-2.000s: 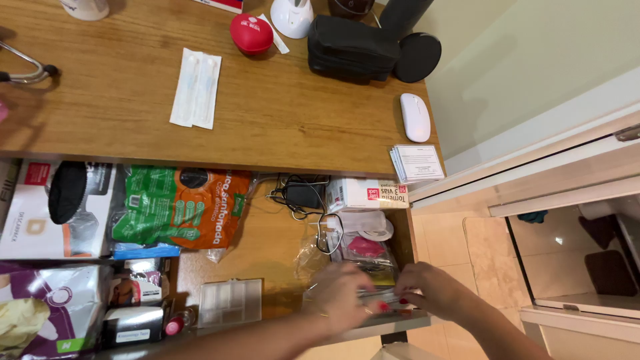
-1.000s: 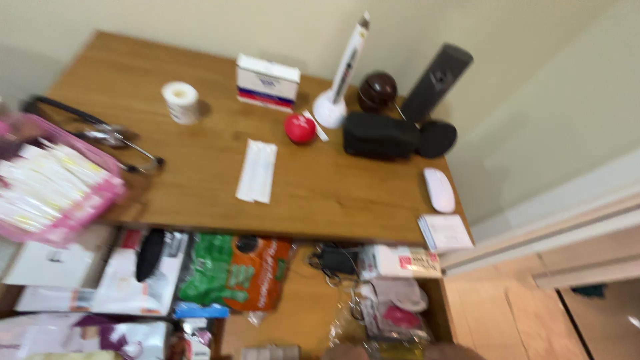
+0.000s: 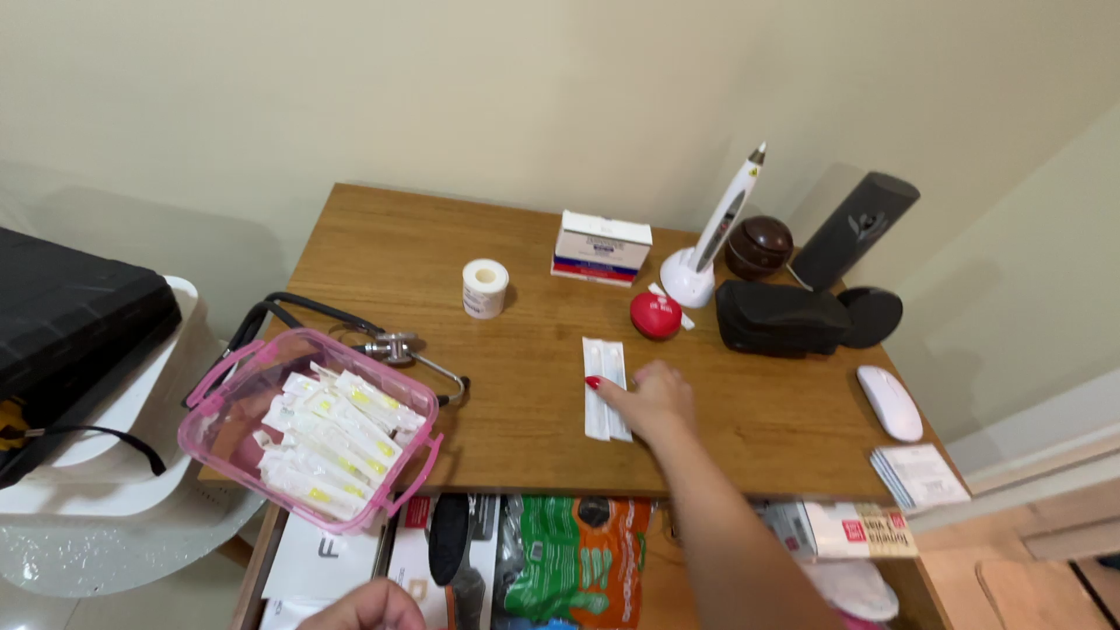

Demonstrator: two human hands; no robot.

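Note:
My right hand [image 3: 658, 401] reaches over the wooden desk, its thumb with a red nail lying on two flat white paper packets [image 3: 605, 420]; whether it grips them cannot be told. Low in the view my left hand [image 3: 366, 608] is partly cut off by the frame edge, over the open drawer, its fingers curled; nothing shows in it. A red ball-shaped item [image 3: 655, 315] lies beyond the right hand. To the left, a pink plastic basket [image 3: 424, 472] holds several small wrapped packets with yellow parts [image 3: 337, 437].
A stethoscope [image 3: 394, 347], tape roll [image 3: 485, 289], small box [image 3: 601, 249], white pen-like device on its stand [image 3: 722, 223], black case [image 3: 779, 319] and white mouse [image 3: 889, 404] stand or lie on the desk. Below, the open drawer holds a green and orange bag [image 3: 573, 560] and boxes.
Both hands were together over the drawer's right side two seconds ago. Now the right hand is at the white packets on the desk and the left is at lower left. The view has shifted widely.

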